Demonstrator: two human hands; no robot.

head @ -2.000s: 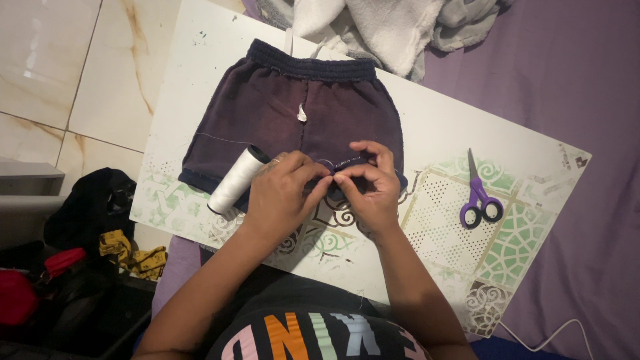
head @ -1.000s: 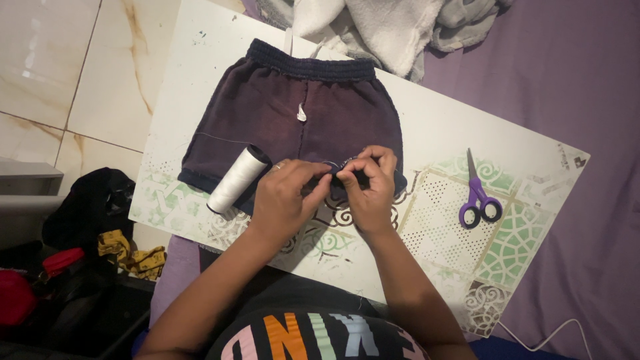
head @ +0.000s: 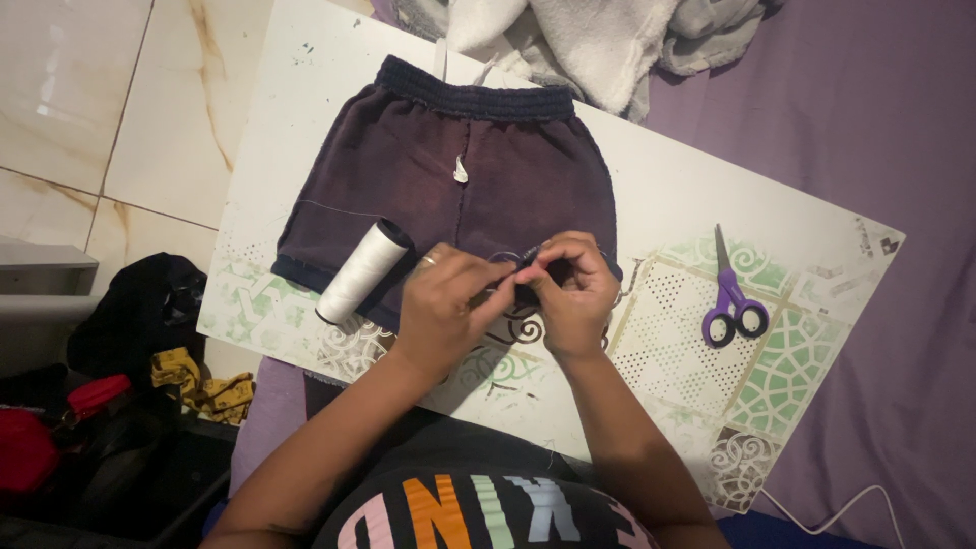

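Dark purple shorts (head: 427, 168) with a navy elastic waistband lie flat on a white patterned board (head: 679, 206). Over their lower hem, my left hand (head: 454, 305), with a ring on one finger, pinches a small dark piece of the fabric's edge. The fingertips of my right hand (head: 572, 290) meet it there and pinch the same dark edge. Thin thread loops beside the fingers; whether a needle is held cannot be seen. A spool of white thread (head: 362, 271) rests slantwise on the shorts' left leg, left of my left hand. Purple-handled scissors (head: 732, 301) lie to the right, blades apart little or not at all.
A grey and white fleece blanket (head: 564, 38) is bunched beyond the board. Purple cloth (head: 877, 99) spreads on the right, with a white cable (head: 846, 518) near the lower corner. Dark, red and yellow fabric items (head: 202, 385) lie at the lower left beside the tiled floor (head: 57, 114).
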